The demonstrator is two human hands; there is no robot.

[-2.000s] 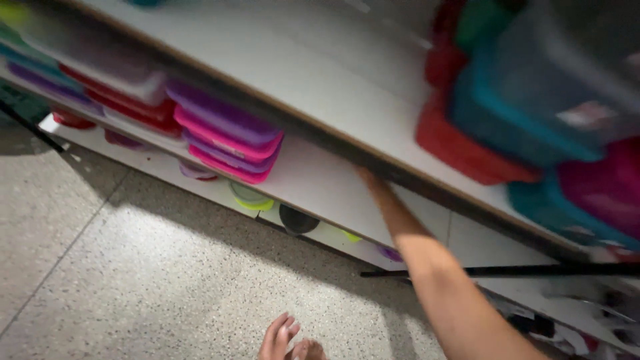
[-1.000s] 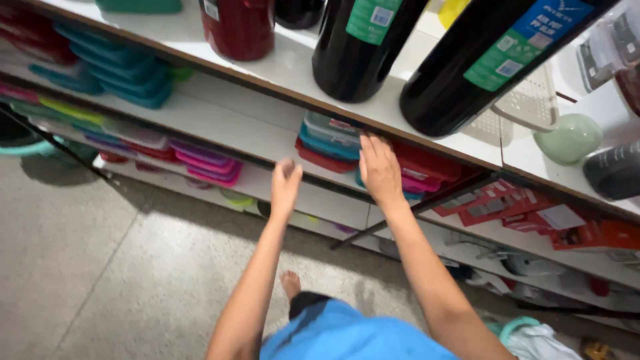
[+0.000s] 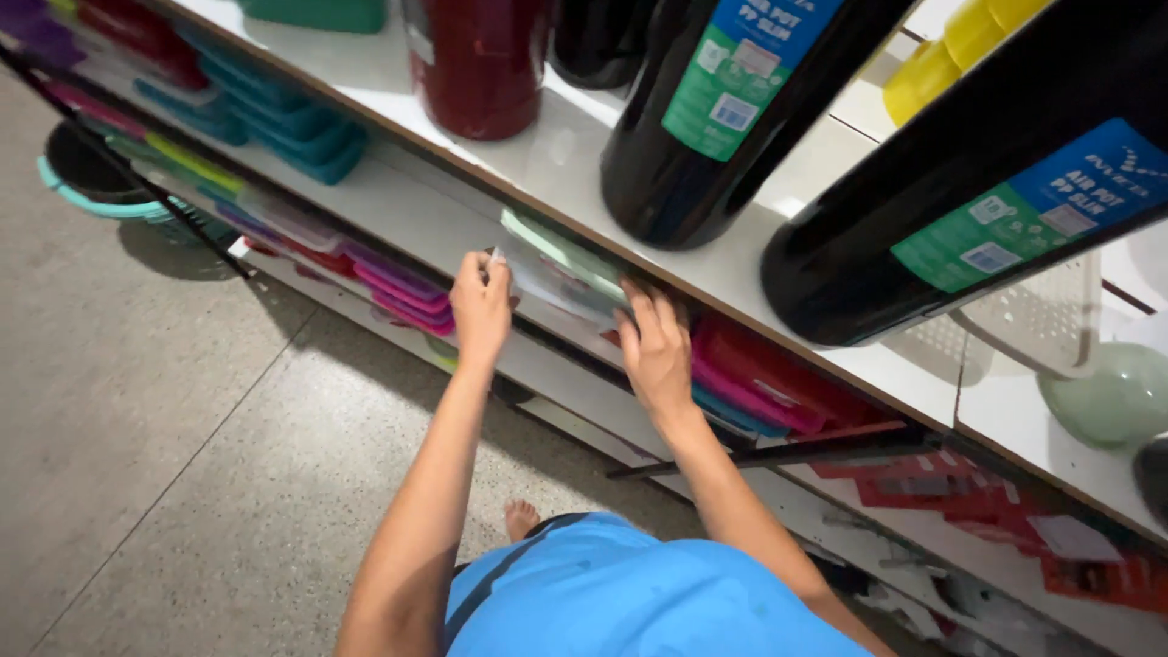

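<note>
A clear plastic container with a pale green lid [image 3: 566, 257] sits at the front of the second shelf, under the top board. My right hand [image 3: 659, 351] rests on its right end, fingers spread over the lid's corner. At its left end, my left hand [image 3: 484, 306] has its fingers curled near the container's edge; a small whitish bit shows at the fingertips, and whether it grips the container is unclear. To the right of my right hand lie stacked red [image 3: 776, 365], pink and blue plastic containers. Teal containers [image 3: 301, 137] are stacked farther left on that shelf.
Tall black cylinders with labels [image 3: 712, 119] and a dark red container [image 3: 479, 68] stand on the top shelf. Pink and purple containers [image 3: 401, 287] fill part of the lower shelf. A black metal brace [image 3: 821, 449] juts out at right. A basket [image 3: 119, 212] stands on the floor.
A container with a pale green lid is now between my hands, where a second ago a teal and red stack showed. My left hand, out in the open two seconds ago, is now at the shelf.
</note>
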